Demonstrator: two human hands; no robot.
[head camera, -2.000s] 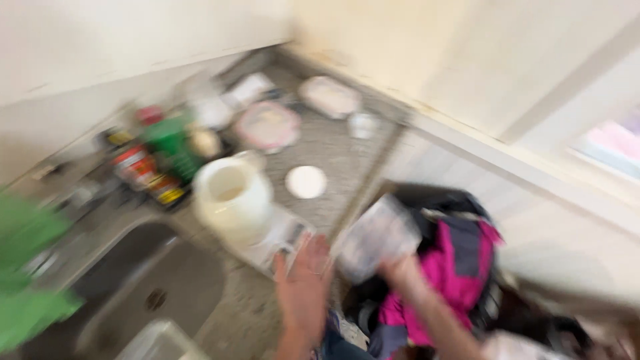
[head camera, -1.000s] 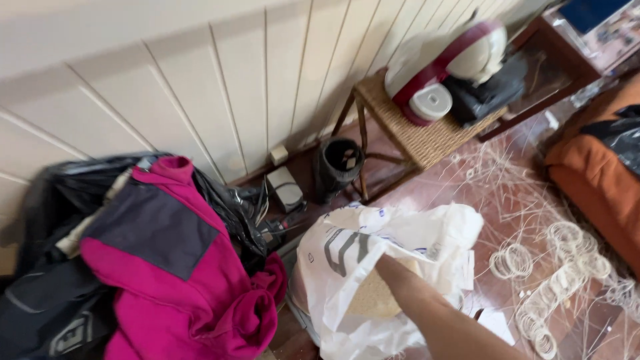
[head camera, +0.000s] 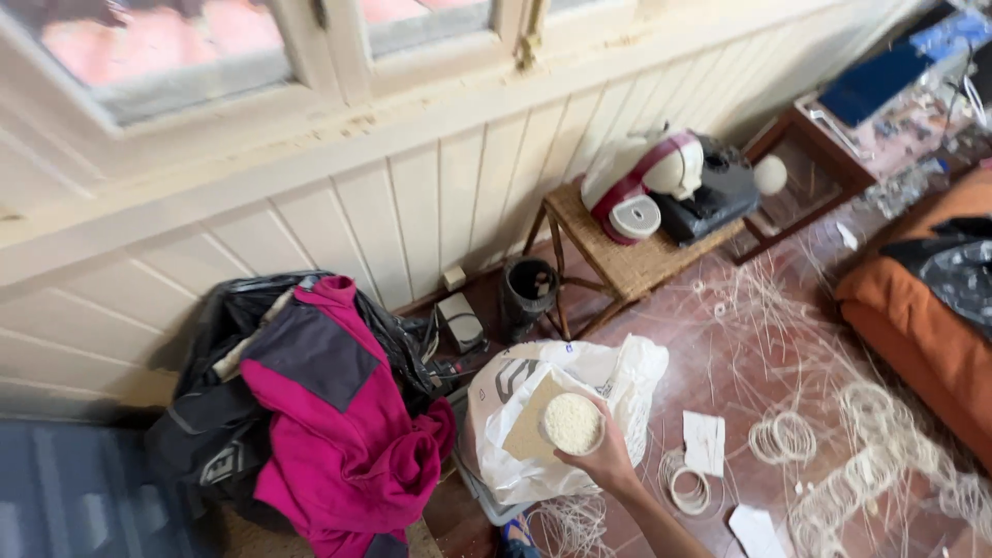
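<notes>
My right hand grips a round cup filled with white grains that look like rice. The cup is above the open mouth of a large white plastic sack, and a tan, grainy surface shows inside the sack. A grey plastic tray or crate lies beneath the sack. My left hand is out of the frame. Left of the sack, a magenta and grey garment is draped over a black bag.
A woven stool bears a red and white coffee machine. A dark bin stands by its legs. Coiled pale strands and papers litter the floor. An orange cushion or sofa is at right, a panelled wall behind.
My right hand was down in the white sack one second ago; now it is above the opening with a filled cup. The view has swung from the sink to the floor.
</notes>
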